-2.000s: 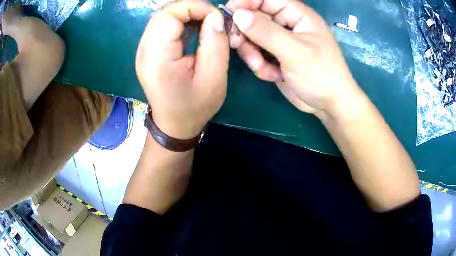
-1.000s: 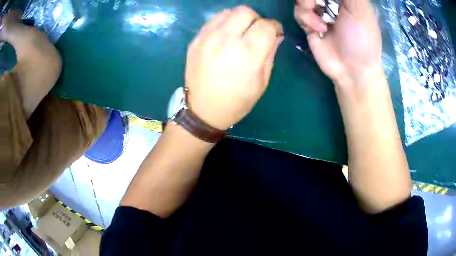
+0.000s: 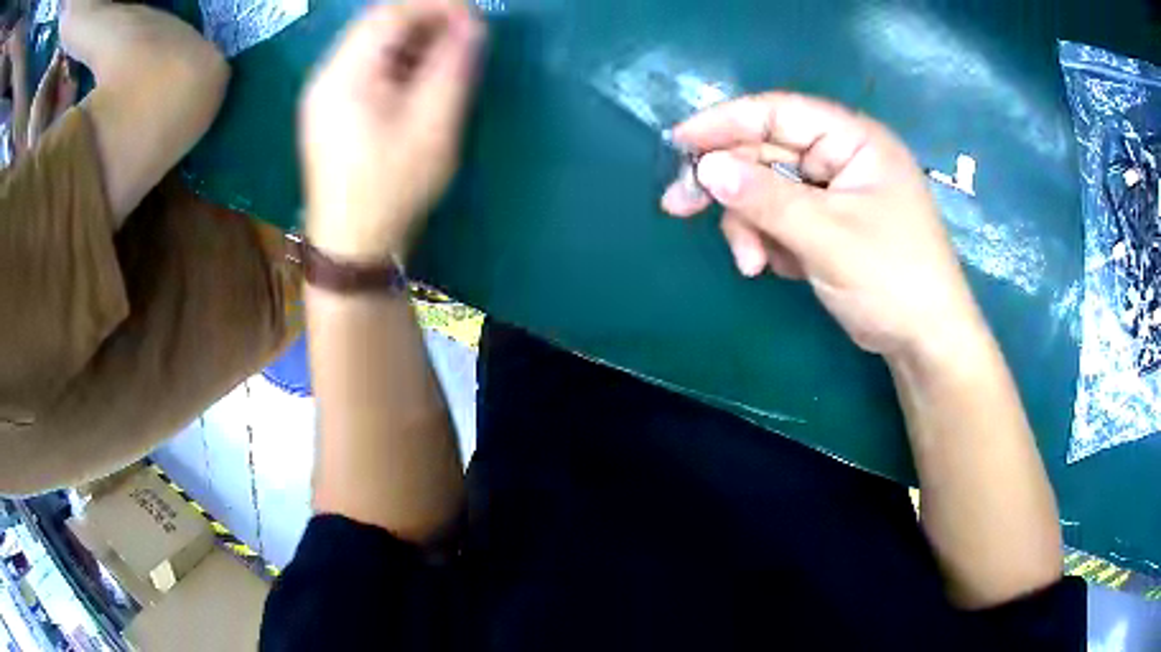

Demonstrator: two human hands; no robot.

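Observation:
My right hand [image 3: 828, 204] is over the green mat at centre right. Its thumb and fingers pinch a small metal hinge-like part [image 3: 789, 171], mostly hidden by the fingers. My left hand [image 3: 388, 108] is at the upper left over the mat, blurred, with its fingers curled; whether it holds anything cannot be told. Another small part with a pale tab [image 3: 964, 175] lies on the mat just right of my right hand.
The green mat [image 3: 573, 255] has bright reflections. A clear bag of mixed dark and pale parts [image 3: 1127, 255] lies at the right. Another clear bag [image 3: 252, 19] is at the top left. A person in brown sits at left. Cardboard boxes [image 3: 147, 522] stand lower left.
My left hand has moved left, away from my right hand. My right hand has come down and left from its place a second ago. The view has shifted, with more of the neighbouring person showing.

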